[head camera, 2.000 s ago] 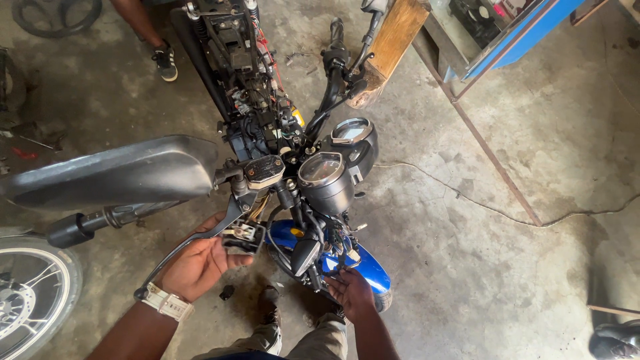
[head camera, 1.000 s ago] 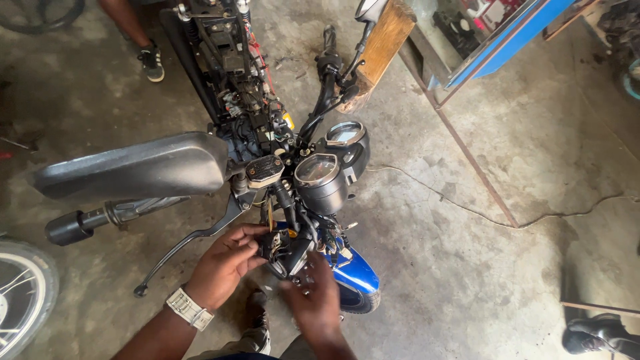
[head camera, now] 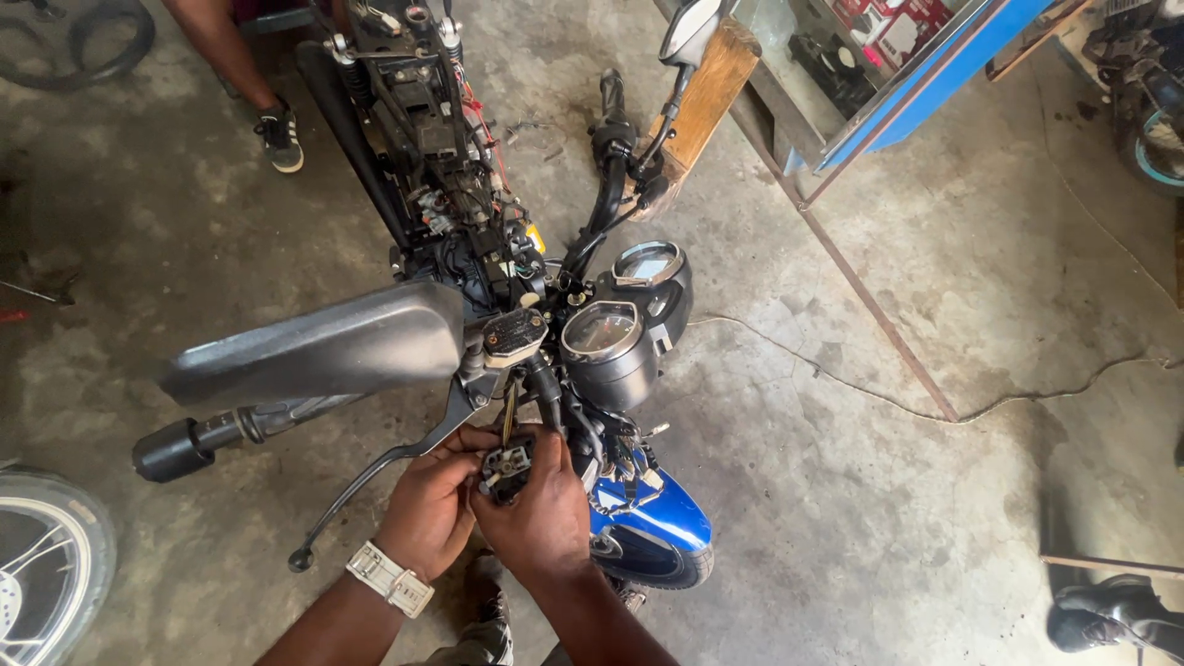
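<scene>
Both my hands are closed around an opened handlebar switch housing (head camera: 507,464), its inner parts facing up. My left hand (head camera: 430,504), with a pale watch on the wrist, holds its left side; my right hand (head camera: 536,509) grips its right side. Thin wires run up from the housing towards the handlebar. Just above are the brake fluid reservoir (head camera: 514,335) and the brake lever (head camera: 356,486), which slants down to the left. Two round gauges (head camera: 606,347) sit right of the reservoir. Below them, loose wire connectors (head camera: 638,467) hang over the blue front fender (head camera: 671,513).
The stripped motorcycle frame (head camera: 435,139) runs to the top, beside a person's leg and shoe (head camera: 279,139). A black mirror (head camera: 314,347) spans the left. A spoked wheel (head camera: 46,555) lies lower left. At the right are a wooden block (head camera: 708,102), a blue-edged cabinet (head camera: 934,83) and a cord (head camera: 879,396) on the floor.
My right hand has moved left from the connectors by the fender to the switch housing. My left hand has stayed at the housing, which is now held between both hands.
</scene>
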